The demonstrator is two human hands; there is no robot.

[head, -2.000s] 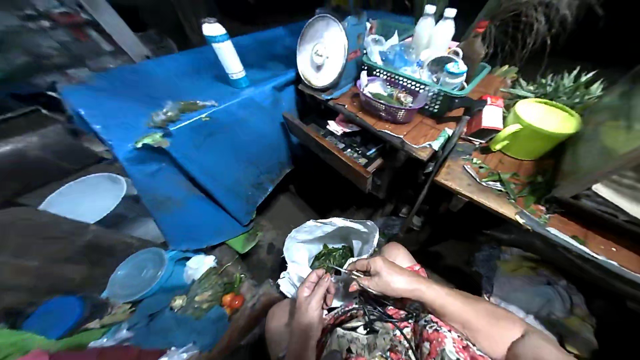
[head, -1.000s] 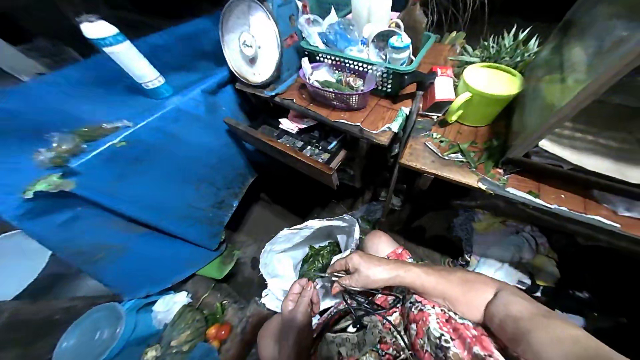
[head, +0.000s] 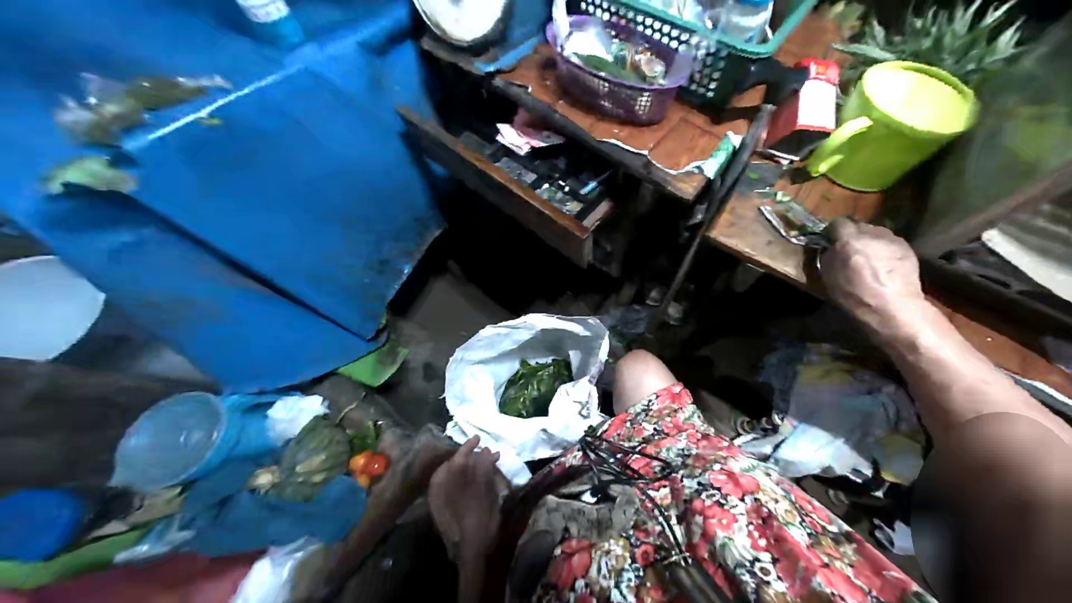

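My right hand [head: 867,260] reaches out to the edge of the wooden table [head: 754,239], its fingers curled down by a small clear plastic packet [head: 791,219] with green bits; whether it grips anything is unclear. Low in the middle, my left hand [head: 469,494] rests at the near rim of a white sack [head: 477,377], its fingers close together; its grip cannot be made out. Chopped green leaves [head: 536,388] lie inside the sack. Dark thin strands [head: 628,469] lie across my floral-clothed lap.
A lime-green mug [head: 900,126], a red and white box [head: 808,105] and a purple basket [head: 620,84] stand on the table. Below it an open wooden drawer [head: 502,188] juts out. Blue tarpaulin [head: 285,193] covers the left. Tomatoes [head: 368,466], a squash [head: 314,456] and a blue basin [head: 172,440] lie lower left.
My right hand has left the sack and moved right to the table edge. My left hand has drawn back from above the leaves to the sack's near rim.
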